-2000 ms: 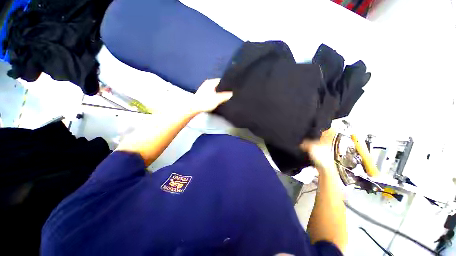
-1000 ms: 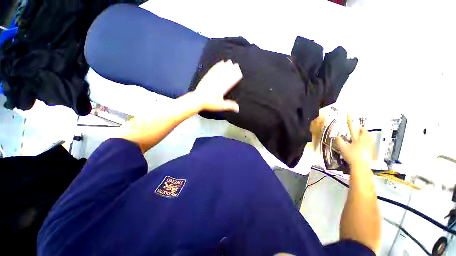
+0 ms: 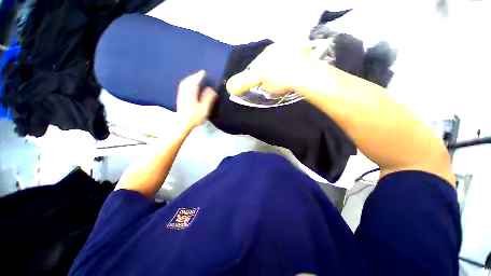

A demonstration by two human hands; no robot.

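Note:
Black trousers (image 3: pixel 285 126) lie over the right half of the navy padded board (image 3: pixel 156 62), with crumpled folds at their right end. A steam iron (image 3: pixel 269 98) with a pale-rimmed soleplate rests on the black cloth. My right hand (image 3: pixel 274 70) is closed around the iron and hides its handle. My left hand (image 3: pixel 195 99) is at the left edge of the cloth, beside the board's front edge. It is slightly blurred and seems to pinch the cloth edge.
A crumpled black garment pile (image 3: pixel 56 70) lies at the far left. A second dark heap (image 3: pixel 48 221) is at the lower left. Metal fittings (image 3: pixel 448 129) and dark cables (image 3: pixel 474 142) are at the right, beyond my right forearm. The white table (image 3: pixel 215 145) shows below the board.
My right hand has brought the iron from the right end onto the black cloth. My left hand has moved left, from on top of the cloth to its left edge.

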